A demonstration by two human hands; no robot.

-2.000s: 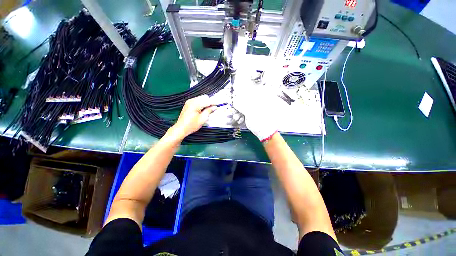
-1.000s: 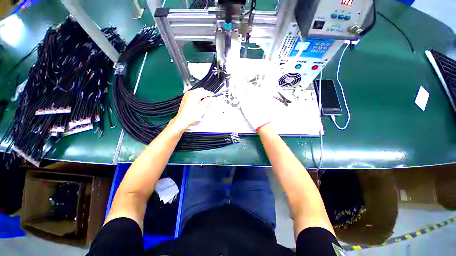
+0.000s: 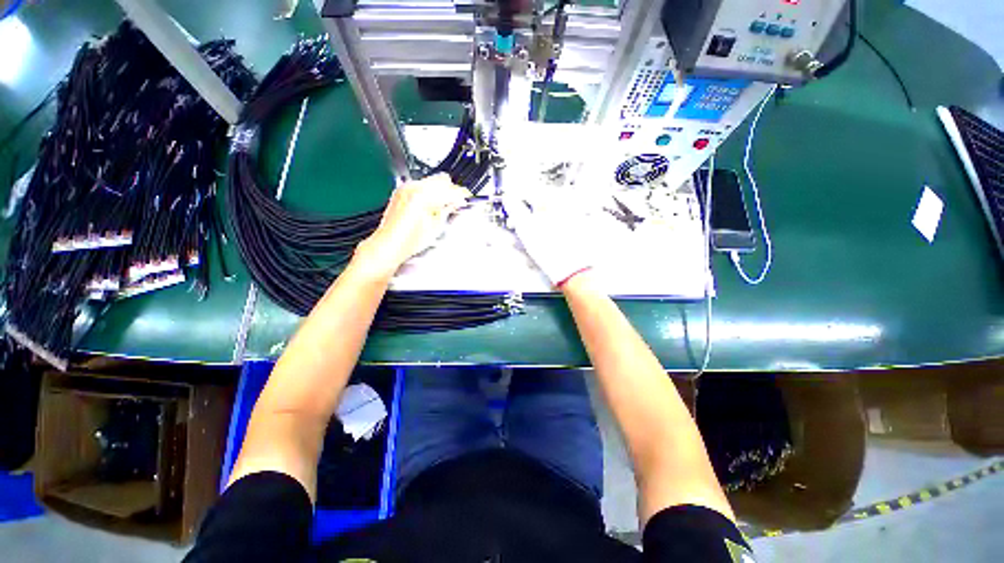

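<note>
My left hand (image 3: 416, 220) looks bare and is closed at the left of the machine head (image 3: 501, 99). It pinches a short dark cable end (image 3: 480, 200) that points right under the head. My right hand (image 3: 547, 236), in a white glove, is just right of the head's lower tip. Its fingertips are at the cable end, but glare washes them out and I cannot tell what they hold. Any connector or fixture there is too small and bright to make out. A black cable bundle (image 3: 288, 231) curves from the left behind and below my left hand.
The white base plate (image 3: 661, 264) bears a small dark V-shaped tool (image 3: 624, 213). The control box (image 3: 661, 138) and temperature controller (image 3: 749, 44) stand at right, with a phone (image 3: 727, 209) beside. A black cable pile (image 3: 121, 165) lies left. A blue bin (image 3: 391, 440) and cardboard boxes (image 3: 198, 451) are below.
The whole view has shifted a little. My left hand has moved slightly up and its fingers have changed position near the head. My right hand stays by the head's tip.
</note>
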